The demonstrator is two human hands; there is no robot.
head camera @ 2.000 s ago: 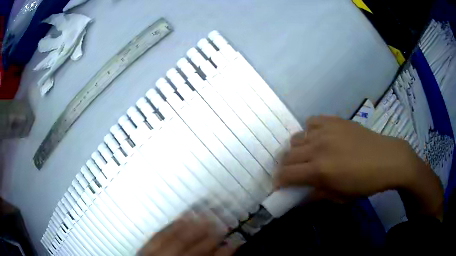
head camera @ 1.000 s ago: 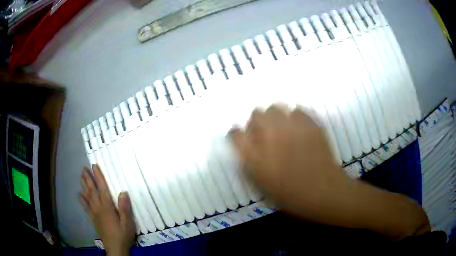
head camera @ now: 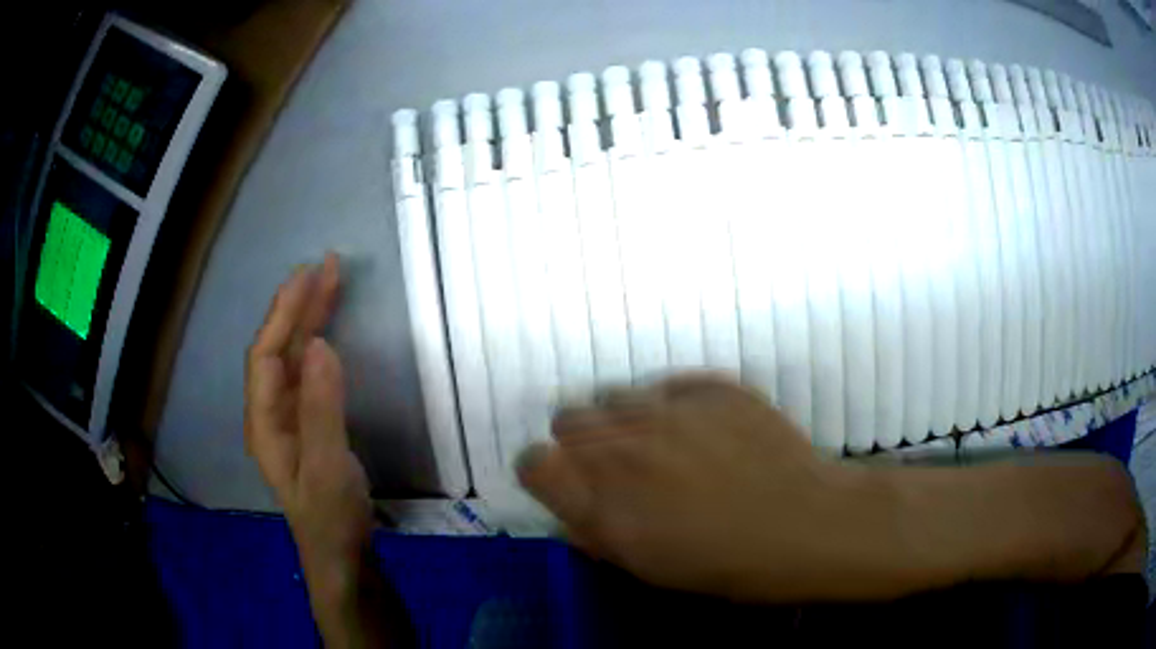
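White pen barrels lie side by side in a flat row, their stepped necks at the far side and rounded ends at the near edge. The leftmost barrel is slightly apart from the row, with a dark gap beside it. My left hand is raised just left of the row, fingers apart, touching no barrel and holding nothing. My right hand is blurred over the near ends of the barrels at the row's left part. Its palm side is hidden, so I cannot tell whether it holds anything.
A counting scale with a green display stands at the left, beside a brown cardboard edge. Printed backing strips run along the near table edge. Part of the ruler shows at the far right. Blue material is below the edge.
The view has shifted left along the row. My left hand has lifted off the leftmost barrels and moved left of them. My right hand has moved left and toward the near ends.
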